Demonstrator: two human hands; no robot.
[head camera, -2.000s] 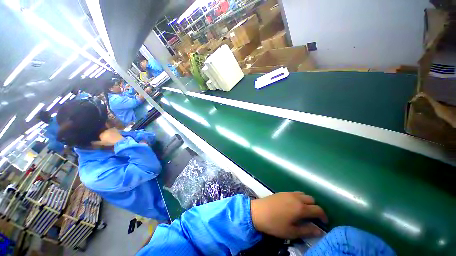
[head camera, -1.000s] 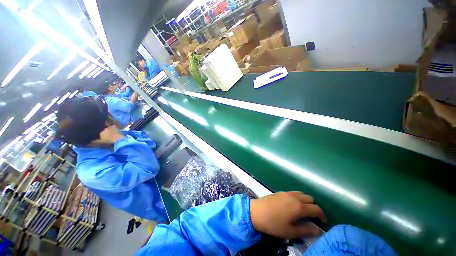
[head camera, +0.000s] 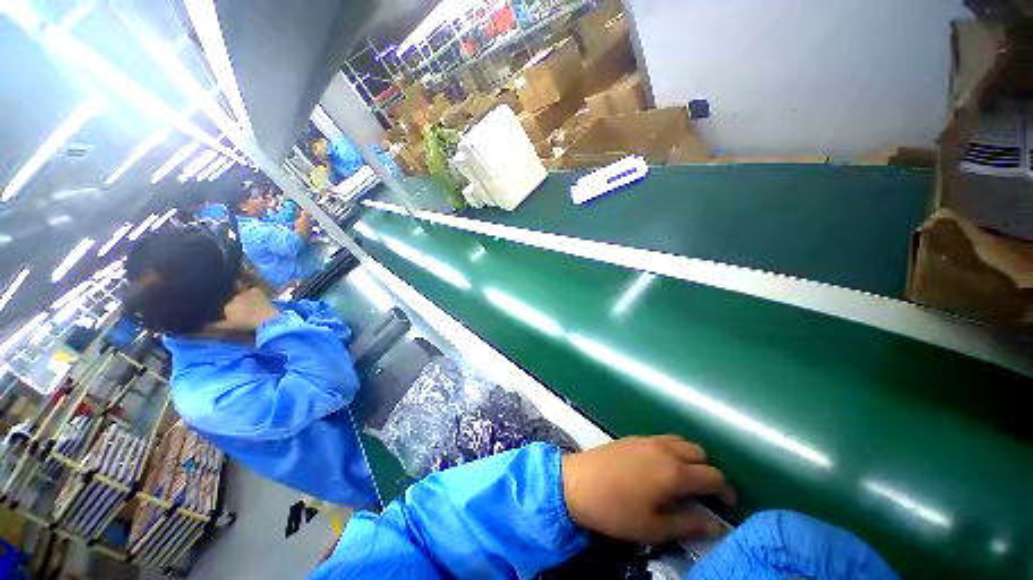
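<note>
My left hand (head camera: 648, 489) lies palm down over the near edge of the green conveyor belt (head camera: 725, 374), its fingers bent and partly spread. Its fingertips and palm are hidden, so I cannot tell whether it holds anything. My right sleeve (head camera: 796, 549) shows at the bottom edge; my right hand is out of the picture. A crinkled clear poly bag (head camera: 436, 414) with dark contents lies left of my left hand, beside the pale guide rail (head camera: 498, 363). Dark, unclear items show under my left wrist.
A stack of white inserts (head camera: 502, 159) and a white slim object (head camera: 609, 179) stand on the far green surface (head camera: 782, 215). A torn brown carton (head camera: 974, 255) is at the right. A person in a blue smock (head camera: 266, 391) sits at the left, with others beyond. A grey post hangs above.
My left hand stays in nearly the same place and pose. The view has shifted very slightly.
</note>
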